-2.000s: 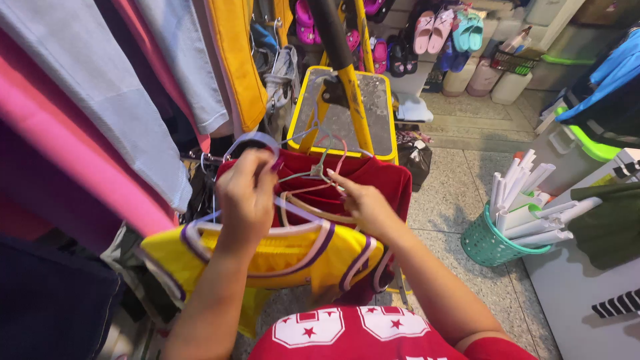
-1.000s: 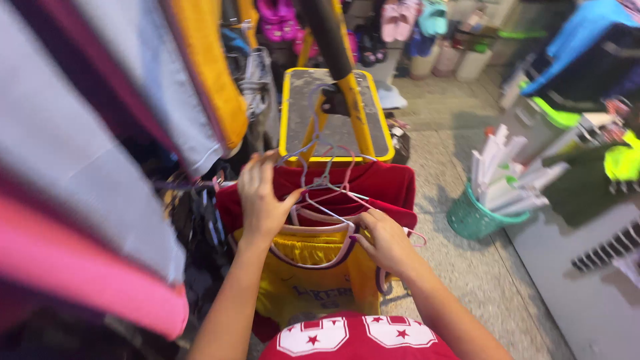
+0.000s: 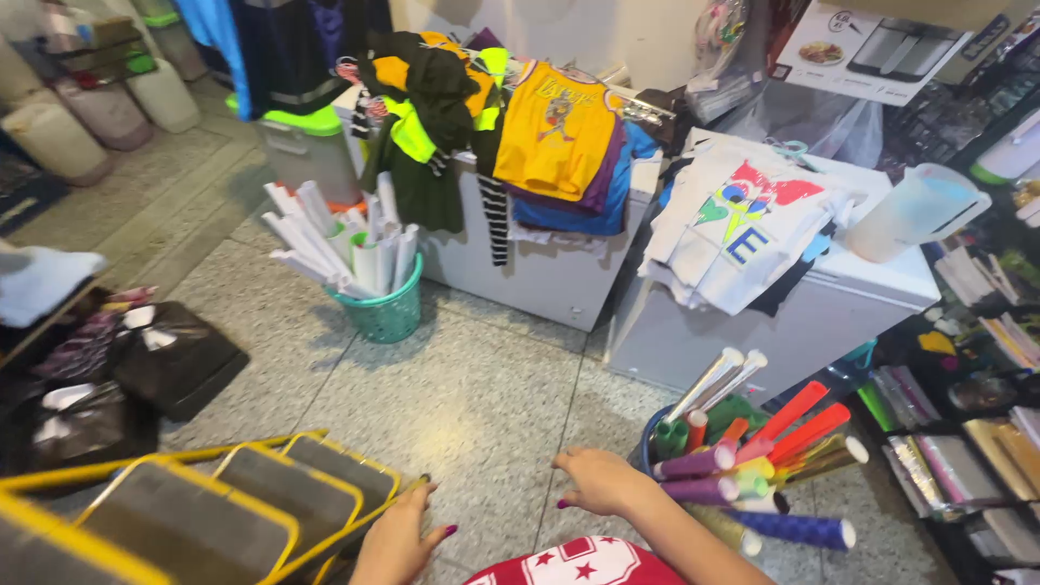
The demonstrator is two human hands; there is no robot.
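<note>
At the bottom of the head view, my left hand point(image 3: 400, 528) is beside the side rail of a yellow stepladder point(image 3: 195, 504), its fingertips at the rail's lower end; nothing shows in its grasp. My right hand point(image 3: 603, 481) is held over the speckled floor with its fingers apart and nothing in it, close to a blue basket point(image 3: 650, 439) of coloured rolls. Farther off, a yellow sleeveless jersey point(image 3: 561, 138) lies over the edge of a white chest freezer point(image 3: 528, 284), and white printed shirts point(image 3: 723, 219) lie on a second white appliance point(image 3: 699, 341).
A teal basket point(image 3: 378, 317) of white paper rolls stands on the floor by the freezer. Black plastic bags point(image 3: 175, 357) lie at the left. A cloudy plastic pitcher point(image 3: 914, 215) stands at the right appliance's edge. Shelves point(image 3: 934, 463) of packets run along the right side.
The view has swung far to the right. Both hands have let go of the yellow jersey on its hanger, which, with the red garments, is out of view.
</note>
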